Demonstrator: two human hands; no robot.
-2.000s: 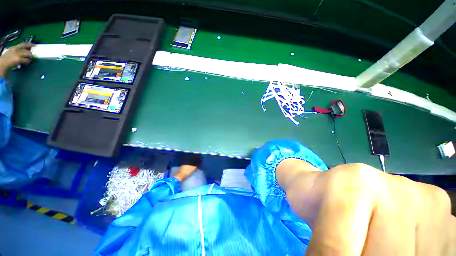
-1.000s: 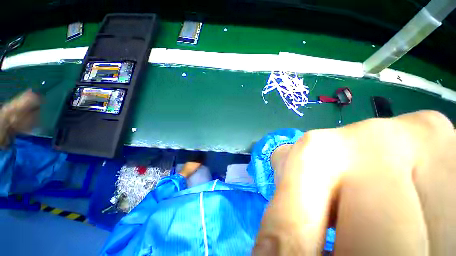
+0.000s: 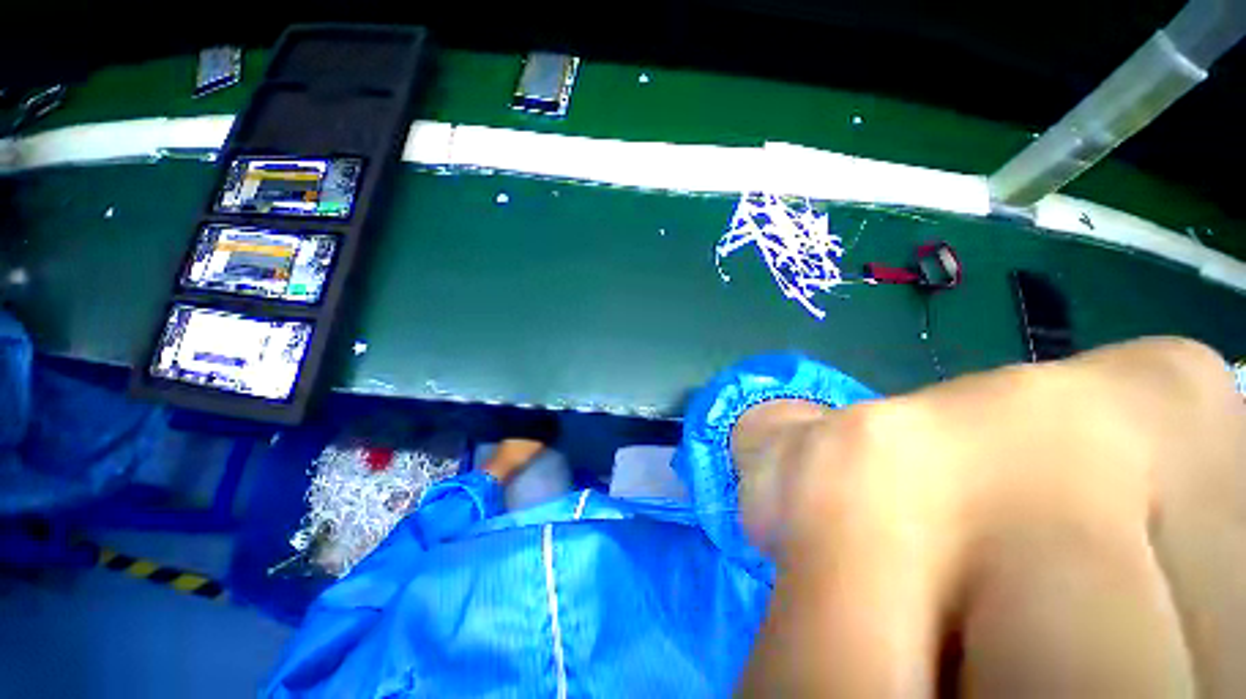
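Observation:
My right hand (image 3: 998,533) is very large and close to the camera at the lower right; its fingertips are cut off, so any hold is hidden. My left hand (image 3: 517,458) is small, below the bench edge by my lap, partly hidden by the sleeve. A long black tray (image 3: 321,123) lies on the bench at the left. Its nearer pockets hold an upper open phone (image 3: 290,187), a middle open phone (image 3: 260,262) and a lower, brighter open phone (image 3: 230,352). Neither hand touches the tray.
White strips (image 3: 786,249) lie in a pile beside a red-and-black tool (image 3: 936,266). A black phone (image 3: 1043,314) is partly behind my right hand. A scrap bin (image 3: 260,533) stands below the bench. A post (image 3: 1093,137) rises at the right. Another person's blue sleeve (image 3: 17,382) is far left.
A third open phone now lies in the tray's near pocket. The other person's hand has left the view at the left. My right hand has come nearer and covers part of the black phone.

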